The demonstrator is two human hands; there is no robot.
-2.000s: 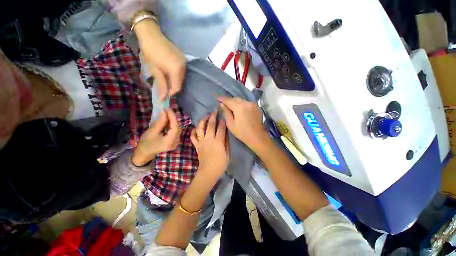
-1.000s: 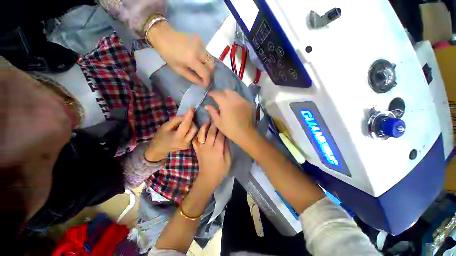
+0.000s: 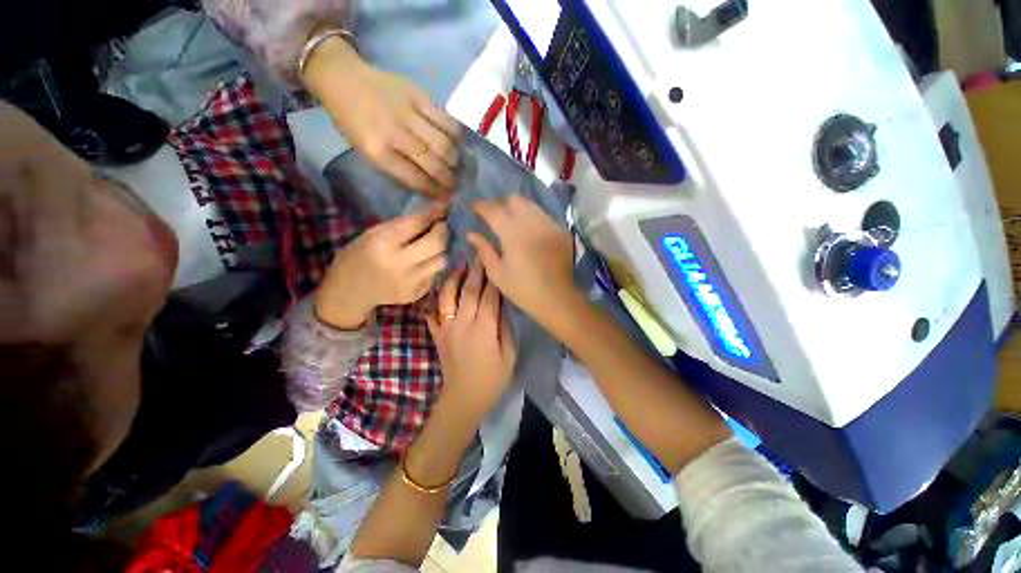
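A grey garment panel (image 3: pixel 364 185) lies across the plaid garment in front of me, in red, black and white checks (image 3: pixel 386 381). My left hand (image 3: pixel 476 330) rests palm down on the panel, fingers spread a little. My right hand (image 3: pixel 528 255) is just right of it, fingertips on the panel, thumb and forefinger apart. Another person's two hands, one above (image 3: pixel 397 129) and one at the left (image 3: pixel 386 266), touch the panel close to my fingertips. A small grey piece between the hands is mostly hidden by fingers.
A white and navy sewing machine (image 3: pixel 773 146) with blue lit lettering fills the right side. Red-handled scissors (image 3: pixel 521 125) lie beside it. The other person leans in at the left. Grey cut pieces (image 3: pixel 179 67) lie at the upper left, red and dark cloth (image 3: pixel 213 532) at the lower left.
The other person's upper hand has moved down from its first place onto the panel, and their lower hand has moved right and up. The small piece is now mostly covered. My hands have barely moved.
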